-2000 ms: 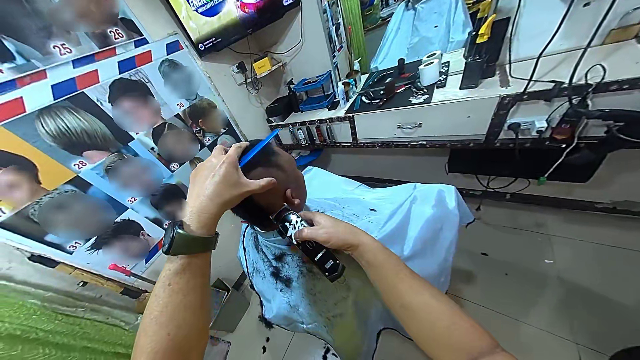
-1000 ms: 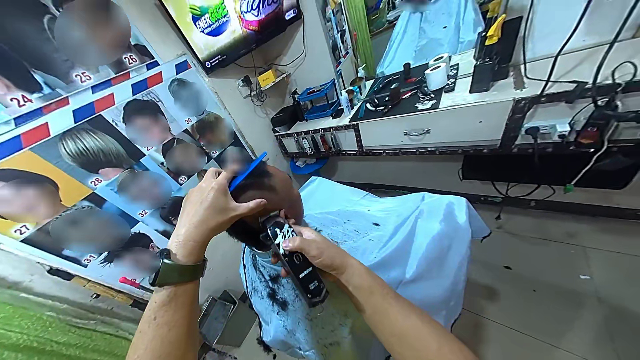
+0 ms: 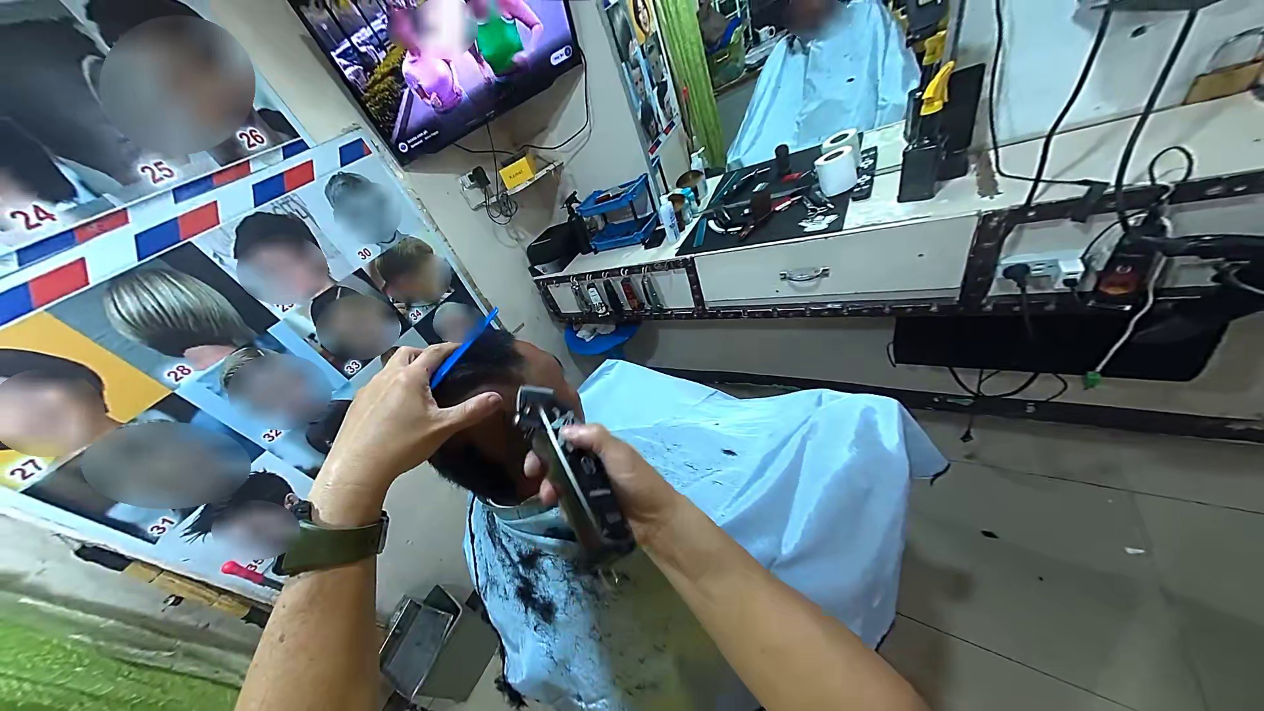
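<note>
A seated person's head (image 3: 494, 395) with dark hair is below me, above a light blue barber's cape (image 3: 750, 474) strewn with dark hair clippings. My left hand (image 3: 400, 420) rests at the head, its fingers on a blue comb (image 3: 462, 350) that lies against the hair and its thumb reaching over the side. In my right hand (image 3: 602, 474) is a black hair clipper (image 3: 583, 484), held with its metal blade end up, close to the side of the head. Whether the blade touches the hair cannot be told.
Ahead, a white counter with a drawer (image 3: 829, 272) bears tools on a black mat (image 3: 770, 202) and paper rolls (image 3: 837, 163). A power strip (image 3: 1131, 272) with cables hangs at right. At left is a haircut poster (image 3: 178, 375); a grey metal bin (image 3: 439, 642) stands below.
The clipper in my right hand, which was low beside the ear, has come up a little, its blade end now higher beside the head. My left hand stays at the comb.
</note>
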